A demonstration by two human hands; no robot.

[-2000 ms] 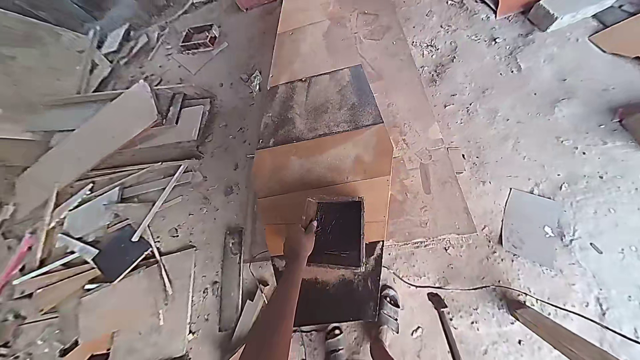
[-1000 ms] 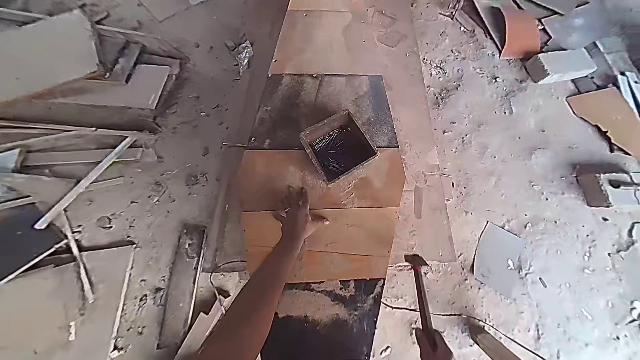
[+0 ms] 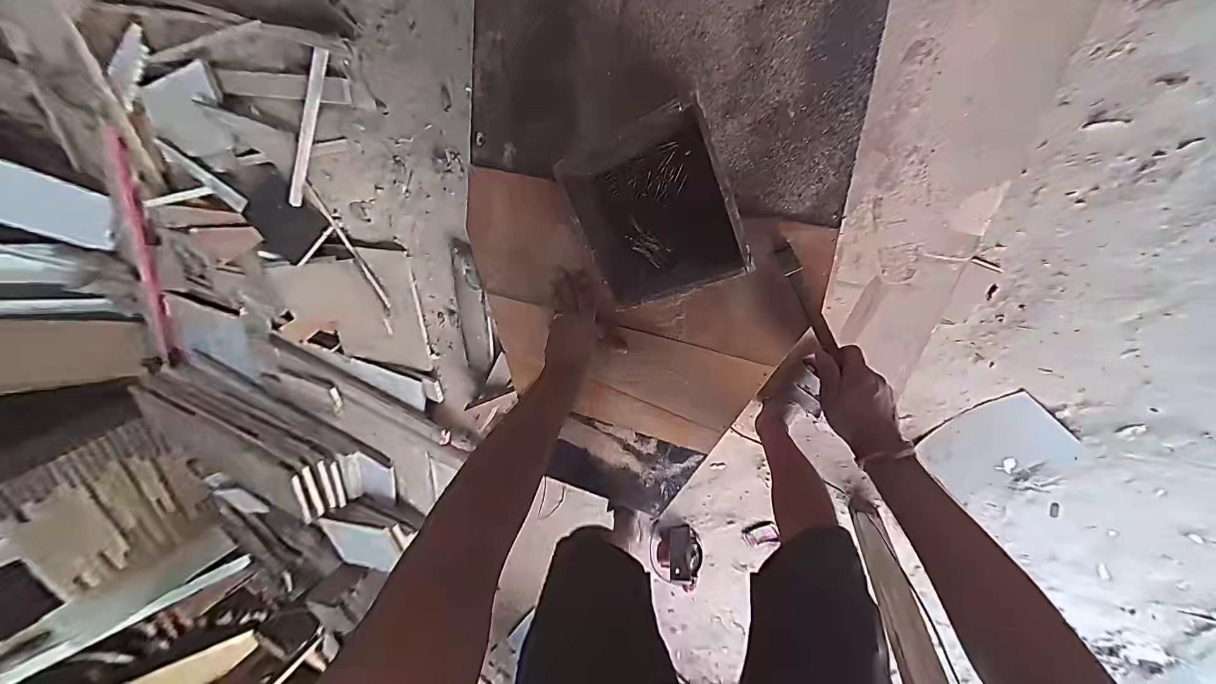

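My left hand (image 3: 576, 318) lies on a brown wooden sheet (image 3: 665, 366), just left of a square tray (image 3: 736, 233) with dark insides that holds loose nails (image 3: 651, 242). The hand is blurred, its fingers partly spread; whether it pinches something small cannot be told. In my right hand (image 3: 855, 399) is the handle of a hammer (image 3: 807, 294), its head resting over or just above the sheet, right of the tray. The tray straddles the seam between the brown sheet and a dark, dusty panel (image 3: 788, 114) beyond it.
Scrap boards (image 3: 332, 304) and stacked wood strips (image 3: 332, 484) cover the ground at left. A pale flat piece (image 3: 997, 432) lies at right, near a long timber (image 3: 888, 589). My legs and feet are close to the sheet's near edge. A small round object (image 3: 679, 554) sits between them.
The tray, under my left hand at first, was farther up the boards a second ago. My right hand, at the lower edge then, has brought the hammer over the boards. The view has shifted and tilted.
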